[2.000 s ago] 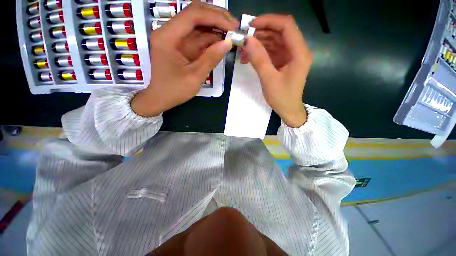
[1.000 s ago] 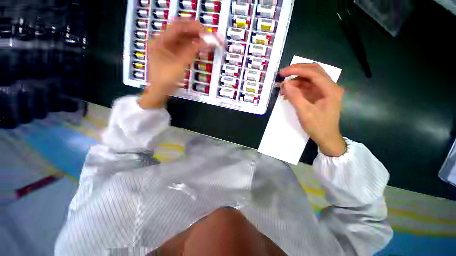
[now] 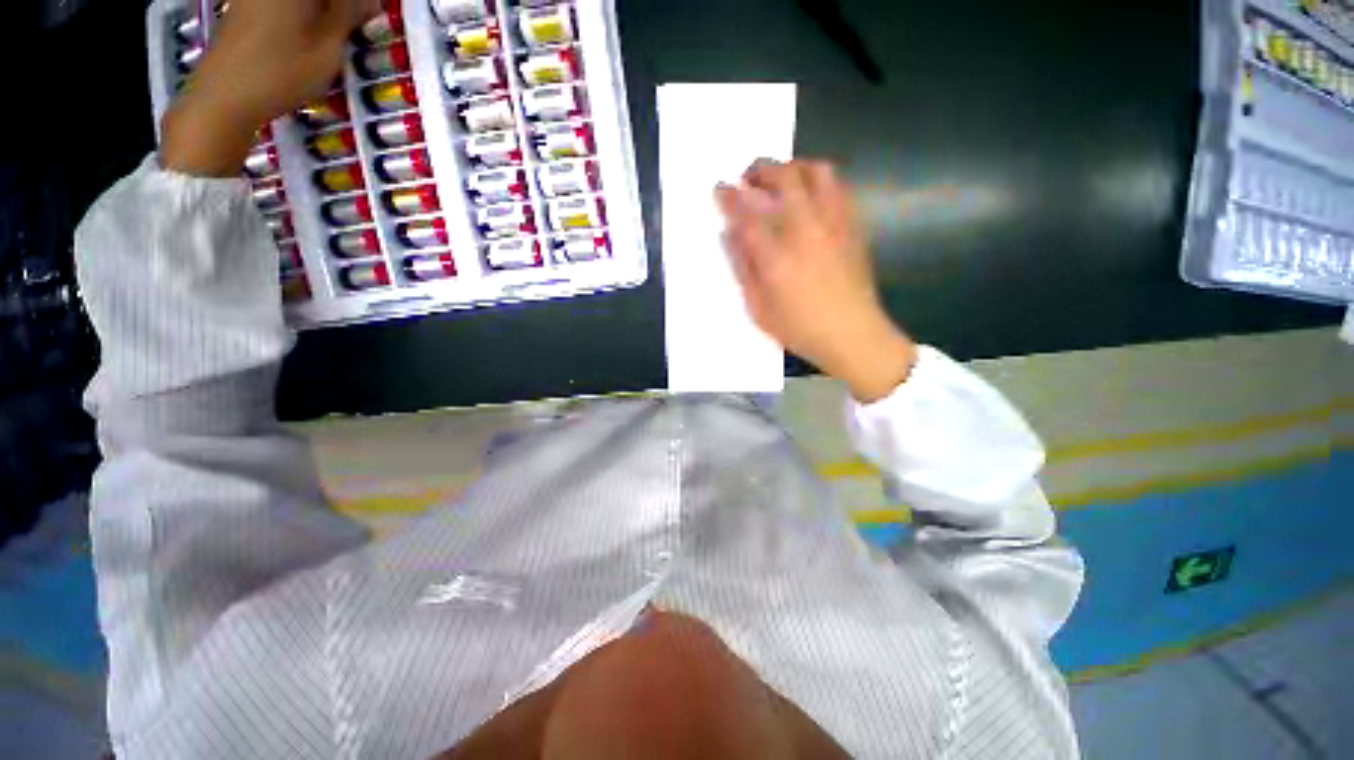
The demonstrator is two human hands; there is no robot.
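My left hand [image 3: 272, 67] is over the upper left part of the white parts tray [image 3: 631, 223], partly cut off by the top edge; its fingertips are hard to see. The tray holds columns of small cylindrical parts [image 3: 564, 141] with silver, red and yellow sections. My right hand [image 3: 799, 256] is over the white sheet [image 3: 723, 126], fingers bent and close together, fingertips near the sheet's middle. I cannot tell whether anything is between them. The sheet lies lengthwise in front of me.
A dark slender tool [image 3: 844, 37] lies beyond the sheet at the top. A second white parts tray [image 3: 1210, 223], partly filled, is at the far right on the dark bench [image 3: 1025, 193]. Dark stacked shapes [image 3: 52, 297] are at the far left.
My left hand moved left and up over the tray, and the white piece at its fingers no longer shows. My right hand moved down onto the sheet's middle. The camera view has turned.
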